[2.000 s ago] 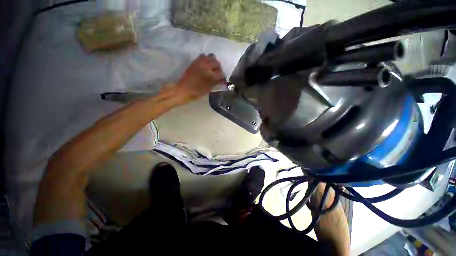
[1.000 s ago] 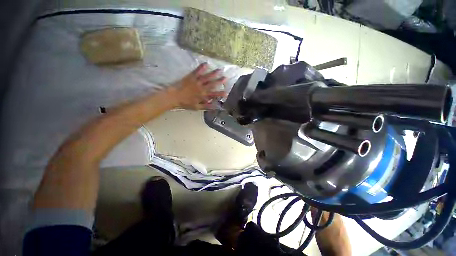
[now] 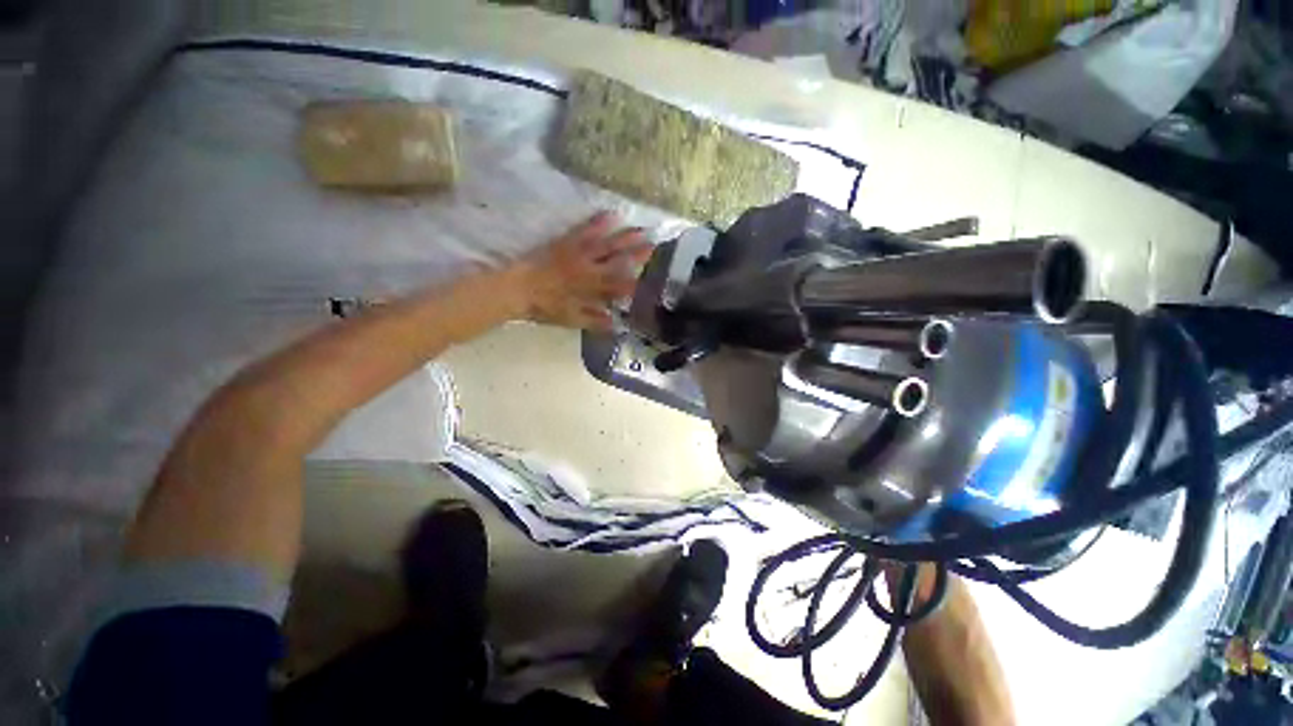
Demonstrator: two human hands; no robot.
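A grey metal cloth cutting machine with a blue band and tubular bars stands on the right of centre. Its silver base plate shows at its left foot. My left hand lies with fingers spread on the fabric lay, right beside the front of the machine, holding nothing visible. My right hand is mostly hidden behind the machine and the looped black cable; only part of it and the forearm show. The blade is hidden. White and dark layered fabric edges curve below the base plate.
A tan-brown block and a long speckled stone weight lie on the lay. A metal bar sticks out behind the machine. Heaped cloth and bags lie at the upper right. My shoes show below.
The machine's upper bars have swung down and left in the picture as the view shifted. My left hand has gone from curled fingers at the machine's front to spread flat on the cloth.
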